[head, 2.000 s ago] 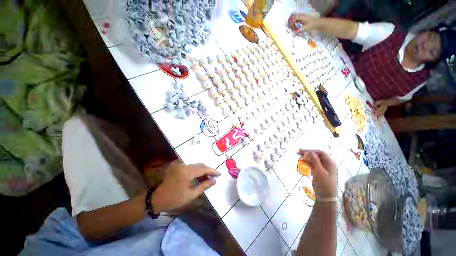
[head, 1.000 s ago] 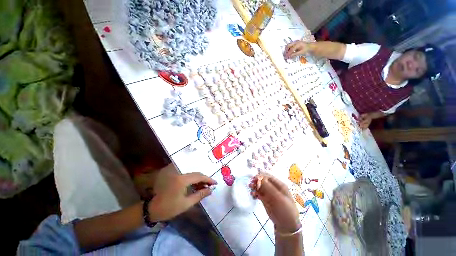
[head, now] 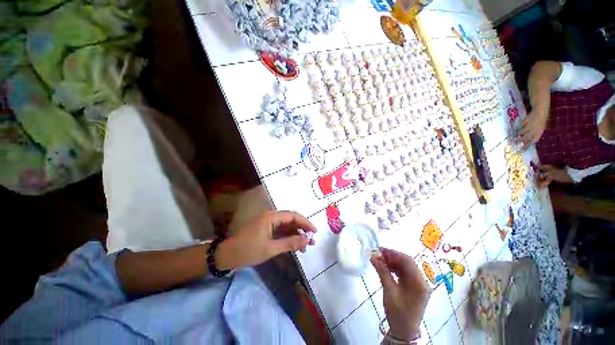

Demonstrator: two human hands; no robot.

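My left hand [head: 270, 237], with a dark bead bracelet, pinches a small grey-white part [head: 310, 235] between thumb and fingertips at the table's near edge. My right hand [head: 403, 281] is at the right rim of the small round white glue dish [head: 356, 246]. Its thumb and finger pinch a tiny pale piece [head: 373, 253], too small to identify surely. The dish holds something white. Rows of joined pieces [head: 384, 94] stand beyond the dish. A loose pile of grey parts [head: 284, 116] lies near the table edge.
A large grey heap [head: 286, 23] lies at the far left. A yellow rod [head: 445, 87] and black-handled tool [head: 481, 158] lie beyond the rows. A clear tub [head: 502, 296] is at right, near another grey heap [head: 537, 242]. Another worker's hand [head: 533, 126] is across the table.
My right hand has gone from beyond the dish to its right rim. My left hand still pinches a small part. The other worker's hand has moved toward their body. The camera view has shifted.
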